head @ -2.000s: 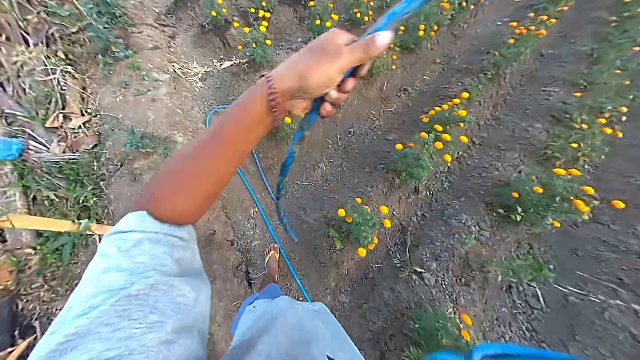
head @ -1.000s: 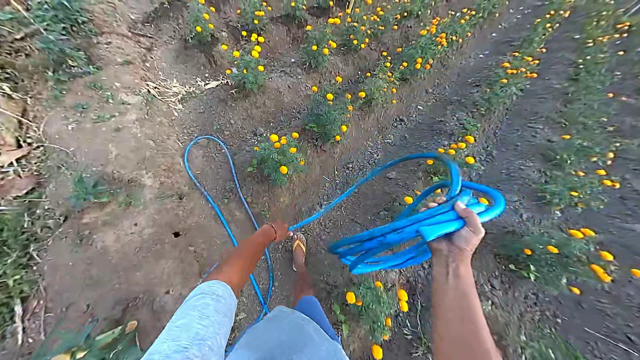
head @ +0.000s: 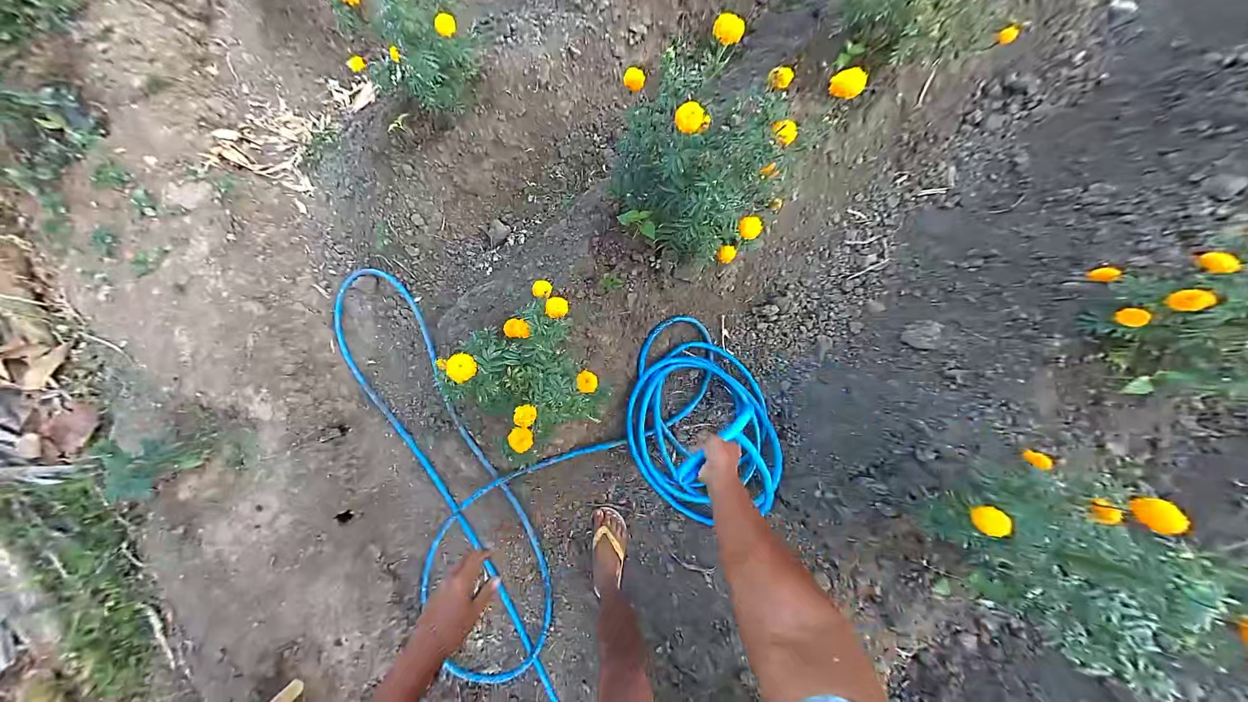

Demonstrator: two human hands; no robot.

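A blue hose lies on the soil, its coiled part (head: 648, 385) right of a small marigold plant (head: 522, 366). My right hand (head: 721, 460) is closed on a thicker blue section at the middle of this coil. From the coil, a single length runs left and joins long, crossing loops of the same hose (head: 405, 434). At the lower part of those loops is my left hand (head: 456, 600), thumb and fingers apart, with the hose passing beside its fingertips; whether they touch it is unclear.
My foot in a yellow-strapped sandal (head: 609, 541) stands between the loops and the coil. A larger marigold plant (head: 682, 175) grows beyond them, and others (head: 1072, 556) stand at the right. Dry leaves (head: 258, 151) lie at the upper left.
The coil, held up in my right hand one second ago, is now down on the soil. My left hand held the hose near my foot then; now its fingers are apart. The view is closer to the ground.
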